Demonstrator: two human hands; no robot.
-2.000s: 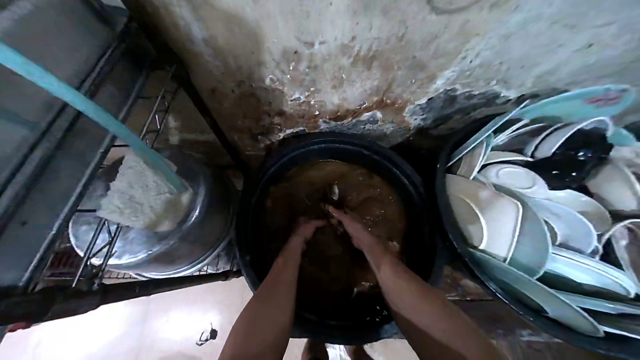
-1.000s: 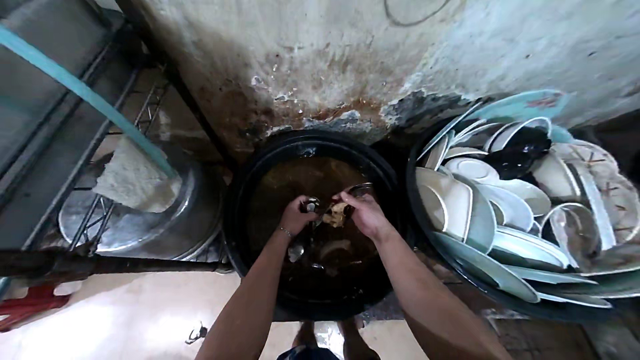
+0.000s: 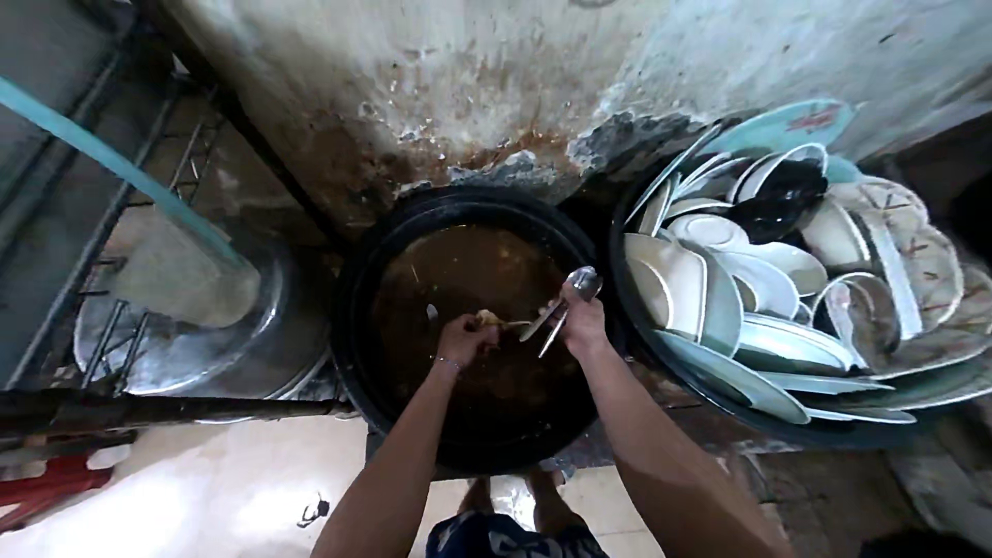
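Observation:
A round black tub (image 3: 465, 457) holds murky brown water (image 3: 465, 263). Over its middle, my left hand (image 3: 466, 341) pinches a small pale yellowish piece (image 3: 488, 317), perhaps a scrubber or food scrap. On the tub's right side, my right hand (image 3: 581, 314) is closed around several metal spoons (image 3: 583, 280), their bowls up and handles pointing down left. A thin light-coloured utensil end (image 3: 518, 323) lies between the two hands; which hand has it, I cannot tell. Near my left hand, a small pale object (image 3: 432, 312) shows in the water.
To the right, a large black tub (image 3: 659, 360) is piled with plates, bowls (image 3: 763, 279) and platters. A metal pot (image 3: 186, 372) stands left behind a rack (image 3: 77, 294), below a light-blue hose (image 3: 116, 159). A stained wall (image 3: 496, 85) rises behind. Part of a red plastic item (image 3: 62, 484) shows lower left.
My hands have moved apart. Spoons now show gathered in my right hand, raised toward the tub's right rim. The yellowish piece, near my right hand one second ago, is now at my left fingers.

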